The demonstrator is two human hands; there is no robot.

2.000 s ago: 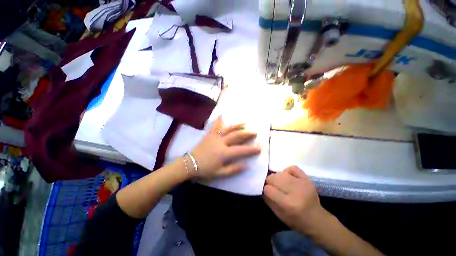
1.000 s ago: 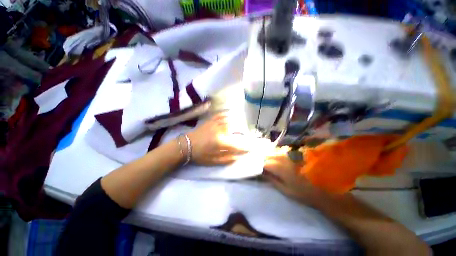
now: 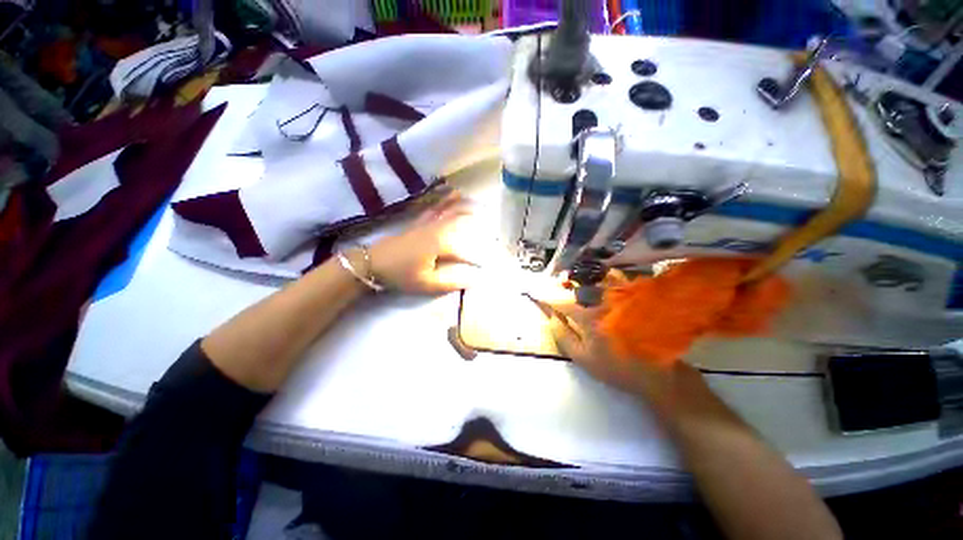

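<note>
A white panel with maroon strips (image 3: pixel 417 82) lies bunched on the table left of the sewing machine (image 3: pixel 676 137), its near edge running toward the lit needle area. My left hand (image 3: pixel 428 253) lies on the cloth just left of the needle, fingers toward the glare. My right hand (image 3: pixel 581 332) is just in front of the needle, below the orange tuft (image 3: pixel 681 308), with its fingers low on the work surface. The lamp glare washes out the cloth and fingertips at the needle, so I cannot tell what they grip.
A phone (image 3: pixel 883 390) lies at the right of the table (image 3: pixel 348 411). A maroon garment pile (image 3: pixel 63 274) with a white patch hangs at the left. A striped cloth bundle (image 3: pixel 169 65) is behind. A blue basket (image 3: pixel 63 496) is below left. A worn notch marks the front edge.
Both hands have moved from the table's front edge up to the needle. The white panel has moved away from the front edge and now lies bunched at the back left. The view has shifted.
</note>
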